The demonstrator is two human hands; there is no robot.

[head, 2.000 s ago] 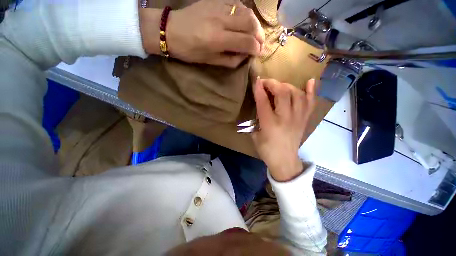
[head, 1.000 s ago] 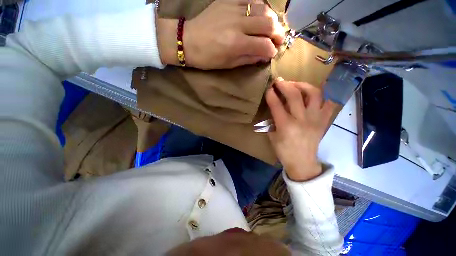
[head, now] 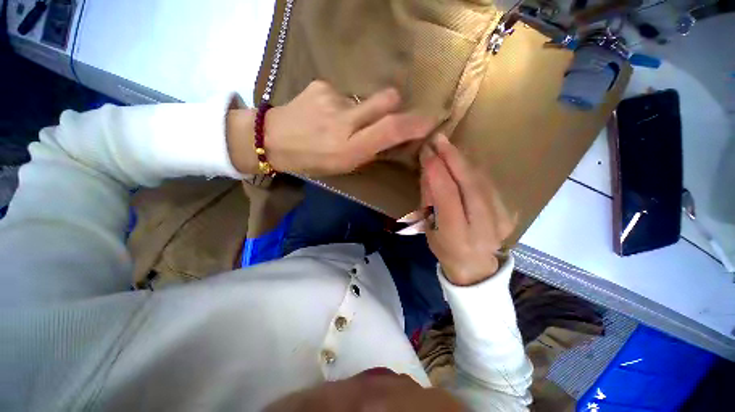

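Observation:
The brown garment panel [head: 532, 137] lies on the machine bed under the presser foot [head: 497, 39]. A raised seam [head: 470, 80] runs from the foot down toward my fingertips. A metal zipper [head: 280, 48] lines the panel's left edge. My left hand [head: 338, 133] is on the cloth, its index finger and thumb at the seam's lower end. My right hand [head: 463, 205] pinches the cloth edge there, close to the left fingertips. Thread snips [head: 413, 221] stick out from my right palm. The needle tip is too small to make out.
A grey attachment [head: 588, 76] stands right of the foot. A black smartphone [head: 647, 173] lies on the white table [head: 153, 48] at the right. The table's grey edge strip [head: 612, 290] runs below. Brown garments [head: 193, 229] and blue plastic [head: 649, 370] are below the table.
My hands have moved away from the presser foot, down the seam toward the table edge. More of the panel and the zipper along its left edge now show. The view has shifted.

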